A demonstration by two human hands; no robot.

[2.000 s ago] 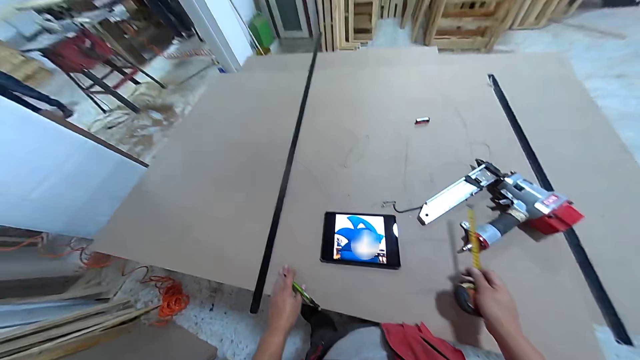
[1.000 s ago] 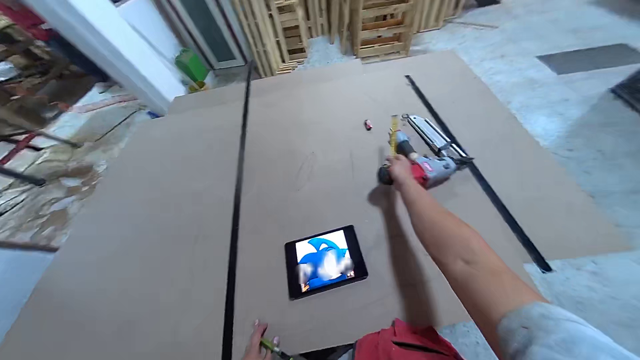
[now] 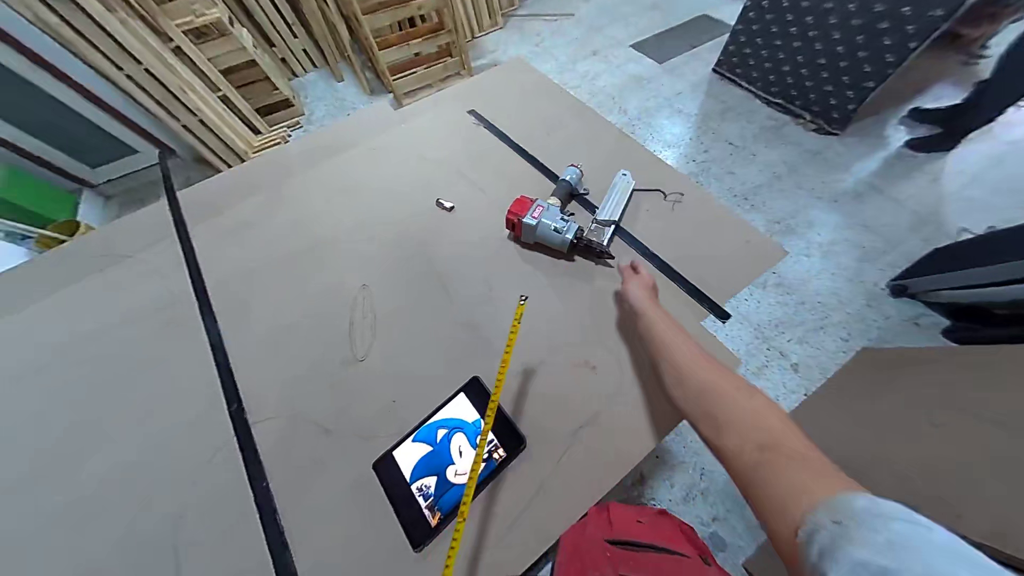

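Note:
My right hand point(image 3: 638, 286) is just beyond the nose of a pneumatic nail gun point(image 3: 548, 224), its fingers partly curled; whether it holds anything is not clear. The grey and red gun lies on its side on the large brown board, with its silver magazine across a black strip point(image 3: 672, 274). A yellow tape measure blade point(image 3: 507, 360) reaches up from the bottom edge, passing over a tablet point(image 3: 518, 438) that shows a blue cartoon character. The tape's case and my left hand are out of view.
A small dark and silver object point(image 3: 445, 205) lies left of the gun. Another black strip point(image 3: 216, 344) crosses the board. Wooden frames point(image 3: 424, 48) stand behind it. A dark patterned box point(image 3: 824, 56) and a person's feet point(image 3: 932, 128) are at the right.
The nail gun has been turned around and now lies across the right strip. My right hand has come away from it. My left hand has left the view, which has swung right.

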